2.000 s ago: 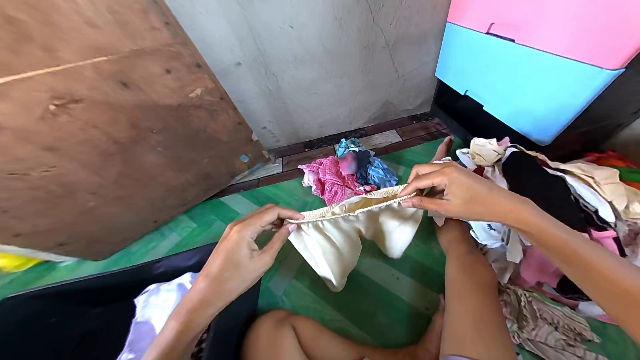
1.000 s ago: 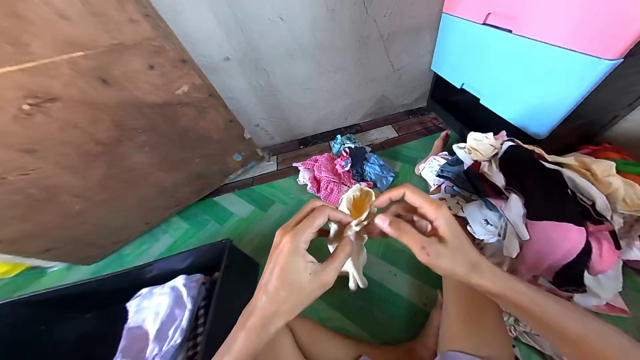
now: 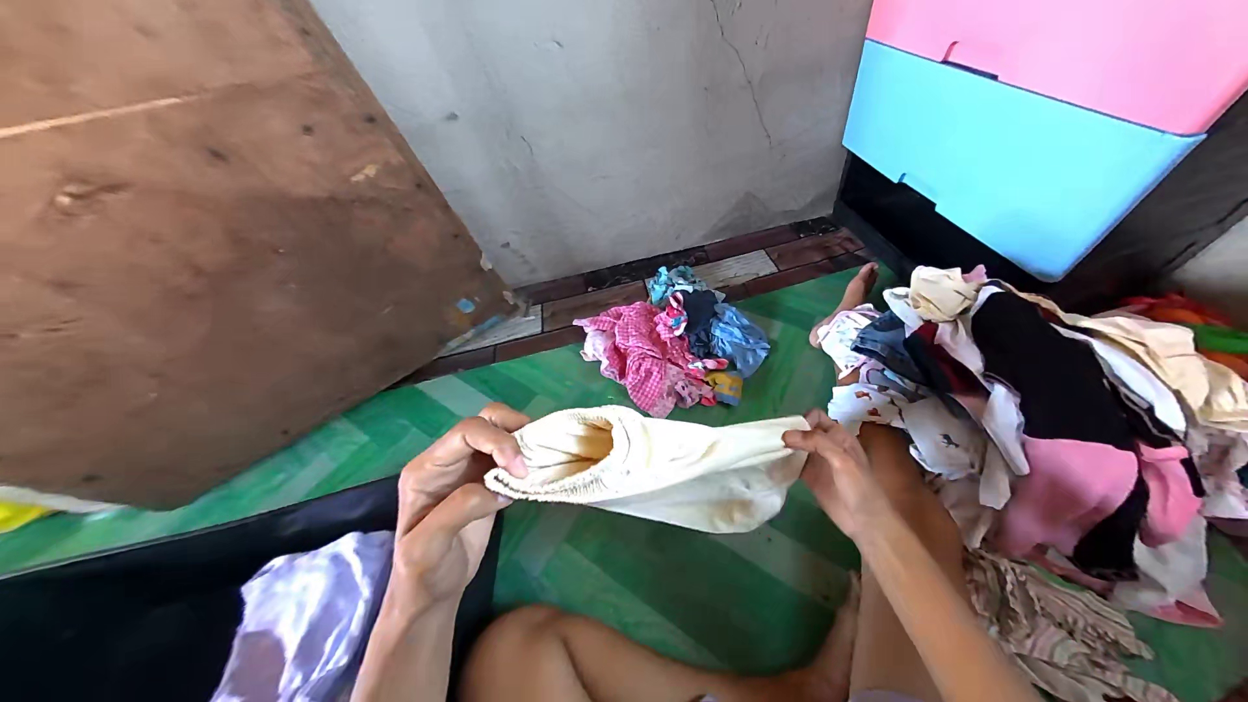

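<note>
A small cream-coloured garment with an elastic waistband [image 3: 673,468] is stretched sideways between my two hands above the green floor. My left hand [image 3: 453,507] pinches the gathered waistband, whose opening faces up and shows a yellowish inside. At the other end, my right hand [image 3: 838,468] grips the cloth between thumb and fingers. Beyond the garment, a small heap of pink checked, blue and dark clothes [image 3: 643,351] lies on the floor. A large mixed pile of clothes [image 3: 1053,390] is to the right, beyond my right forearm.
A black bin [image 3: 175,585] holding a pale purple cloth [image 3: 302,614] stands at lower left. A brown wooden panel [image 3: 214,244] leans at the left, beside a grey wall [image 3: 604,127]. Blue and pink drawers [image 3: 1004,146] stand at upper right. My bent legs [image 3: 546,653] are below.
Two seconds ago both hands held the waistband spread with the leg parts hanging; then they bunched it together. Now my hands are apart again, with the garment drawn out lengthwise.
</note>
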